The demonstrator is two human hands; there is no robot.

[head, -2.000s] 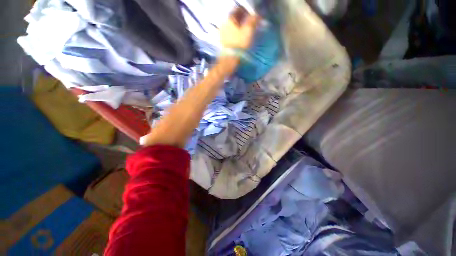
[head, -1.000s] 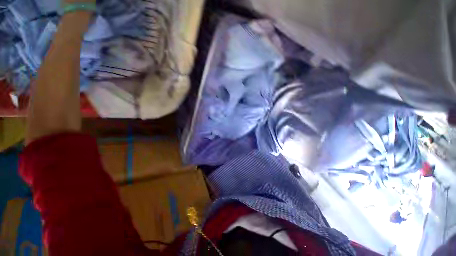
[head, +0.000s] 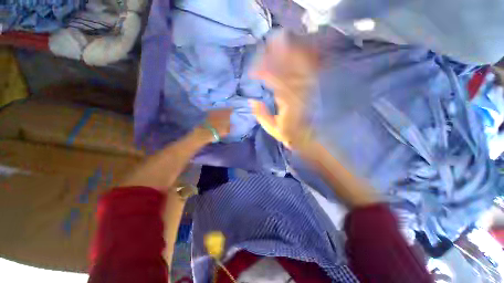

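Observation:
Light blue cut cloth pieces (head: 204, 66) lie heaped in a container with purple-blue lining (head: 152, 72), at the upper middle. My left hand (head: 221, 122), with a pale green band at the wrist, reaches into these pieces. Its fingers are hidden, so its grip cannot be told. My right hand (head: 287, 83) is blurred, just right of it and over the cloth, with the thumb apart from the fingers and nothing seen in it. A large blue cloth heap (head: 359, 99) lies to the right, with narrow blue strips (head: 442, 177) fanned out at its edge.
Brown cardboard (head: 50, 193) with blue marks fills the lower left. A red-edged basket with cream lining (head: 113, 41) holds blue pieces at the upper left. Grey cloth (head: 431, 27) is at the upper right. A striped blue cloth (head: 248, 210) covers my lap, with a yellow tassel (head: 214, 243) hanging.
The view has swung right, away from the cream-lined basket. My left hand has moved from that basket to the purple-lined container. My right hand has come into view beside it.

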